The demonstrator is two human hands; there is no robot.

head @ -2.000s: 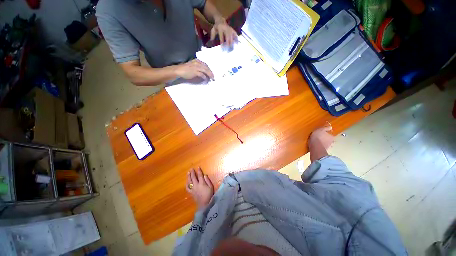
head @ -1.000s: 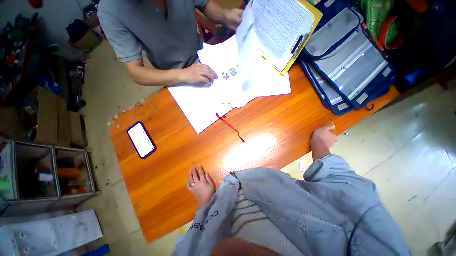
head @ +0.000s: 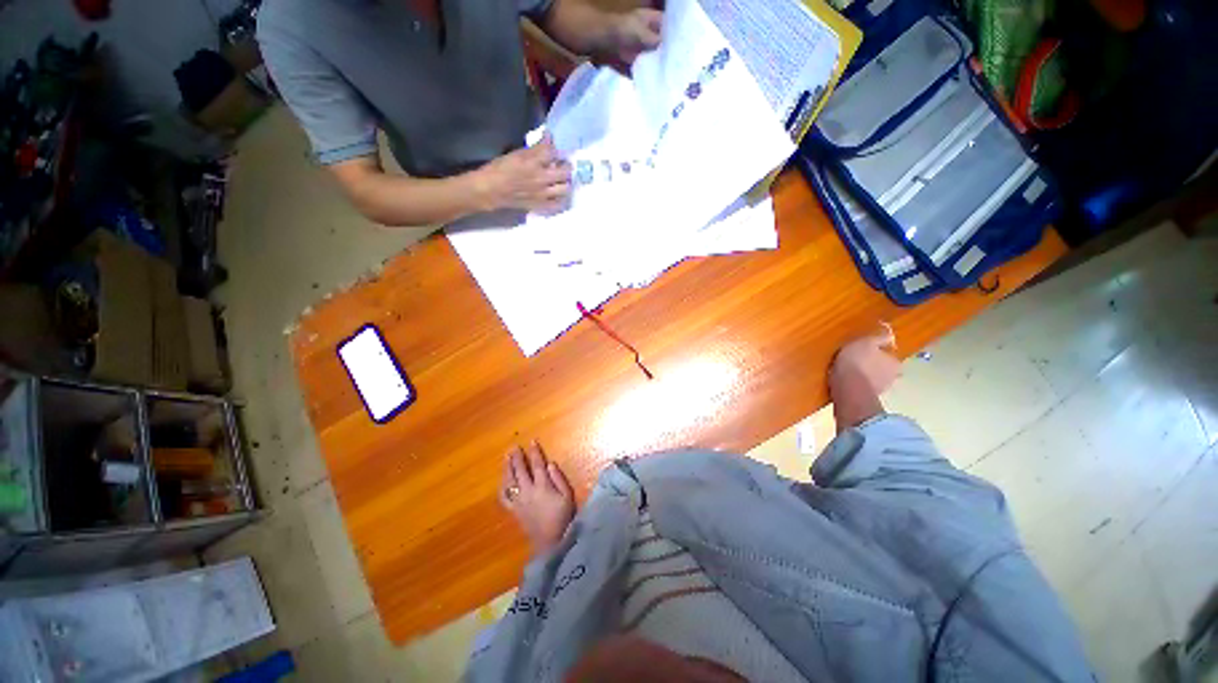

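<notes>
My left hand (head: 538, 496) rests on the orange-brown wooden table (head: 468, 454) near its front edge, fingers apart, a ring on one finger, holding nothing. My right hand (head: 866, 371) rests at the table edge on the right; its fingers are bent and partly hidden, so I cannot tell if it holds anything. Across the table, a person in a grey polo lifts a printed sheet (head: 641, 150) over the other papers. A white sheet (head: 526, 304) lies beneath, with a red cord (head: 617, 342) trailing from its edge. The yellow clipboard (head: 844, 54) is partly covered by the lifted sheet.
A smartphone (head: 375, 374) with a white screen lies at the left of the table. Document bags (head: 935, 174) with navy edges are stacked at the right end. A shelf cabinet (head: 134, 460) and cardboard boxes (head: 127, 310) stand to the left on the tiled floor.
The person across has raised a printed sheet and spread it over the pile and part of the clipboard. My hands have stayed in nearly the same places.
</notes>
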